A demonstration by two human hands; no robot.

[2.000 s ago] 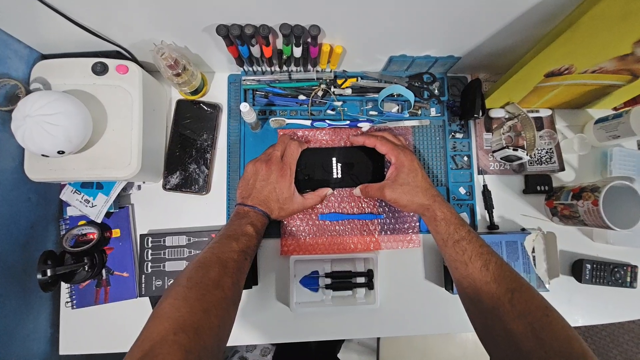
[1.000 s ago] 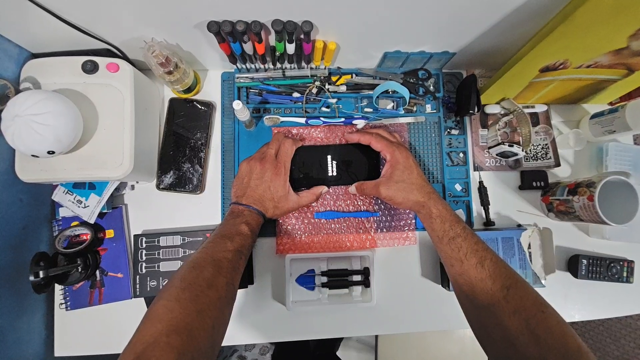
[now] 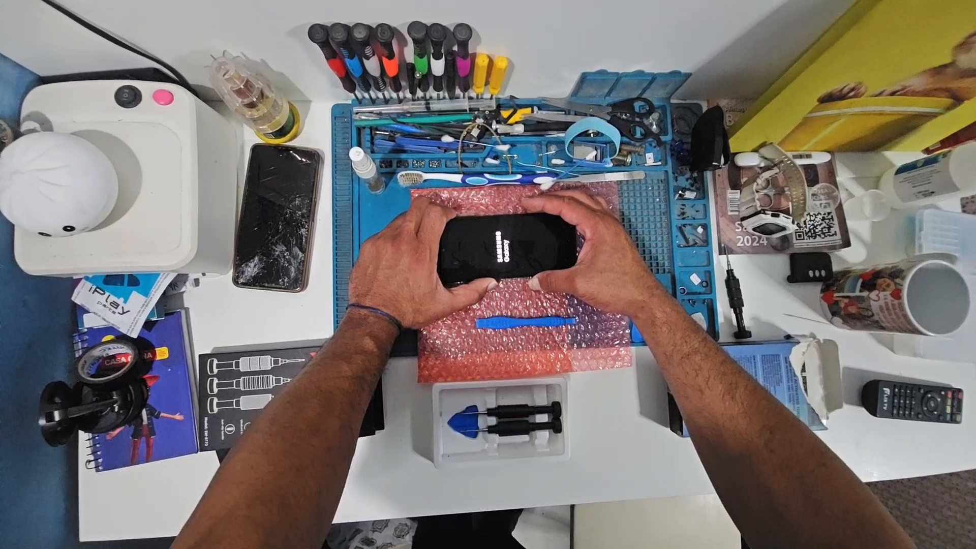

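Between my two hands is a Samsung Galaxy smartphone [image 3: 473, 248], held sideways, its dark screen lit with the maker's logo. My left hand [image 3: 400, 267] grips its left end, thumb along the lower edge. The right end is in my right hand [image 3: 602, 255], with fingers at the top and the thumb below. Under the phone lies pink bubble wrap [image 3: 457, 347] on a blue repair mat [image 3: 652, 229]. A blue plastic pry tool [image 3: 526, 322] rests on the wrap, nearer to me than the phone.
A second phone with a cracked screen [image 3: 278, 217] lies left of the mat. Screwdrivers [image 3: 389, 57] stand behind it. Nearest me is a white plastic tray [image 3: 499, 450] with small drivers. A mug [image 3: 896, 293], a precision screwdriver [image 3: 734, 297] and a remote control [image 3: 912, 401] are at right.
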